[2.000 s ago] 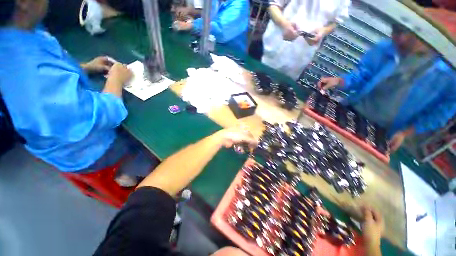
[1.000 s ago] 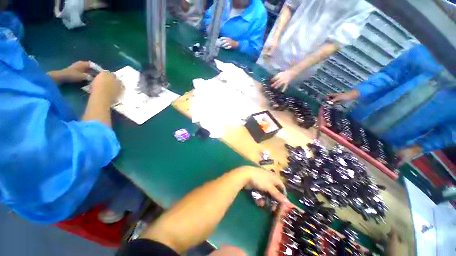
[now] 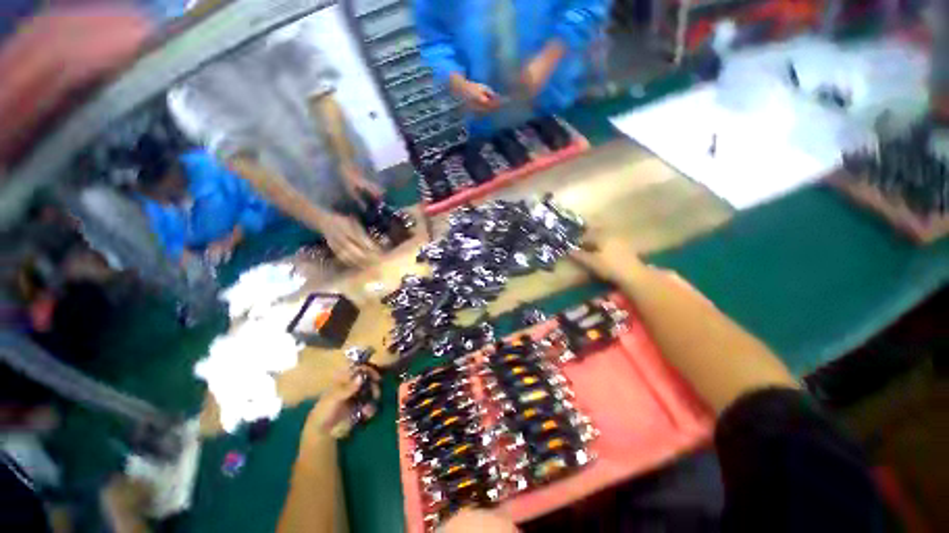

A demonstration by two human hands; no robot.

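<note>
The salmon-red tray (image 3: 650, 401) lies at the near edge, with two packed rows of black-and-silver pieces (image 3: 531, 406), many with yellow-orange marks, and a short group at its top. A jumbled heap of similar pieces (image 3: 489, 250) lies behind it on the tan board. My left hand (image 3: 338, 406) is left of the tray, closed around a few black-and-silver pieces (image 3: 364, 385). My right hand (image 3: 612, 257) reaches over the tray to the heap's right edge; its fingertips are blurred and I cannot tell whether they hold a piece.
An open black box (image 3: 325, 319) and crumpled white wipes (image 3: 245, 359) lie left of the heap. Another red tray (image 3: 505, 177) stands behind it, by a person in blue. A person in grey handles dark pieces. White sheets (image 3: 728, 135) and another filled tray (image 3: 905, 177) lie right.
The view has swung to the right, bringing more of the tray into view. My right hand has moved to the heap's right edge. My left hand is now left of the tray, still holding pieces.
</note>
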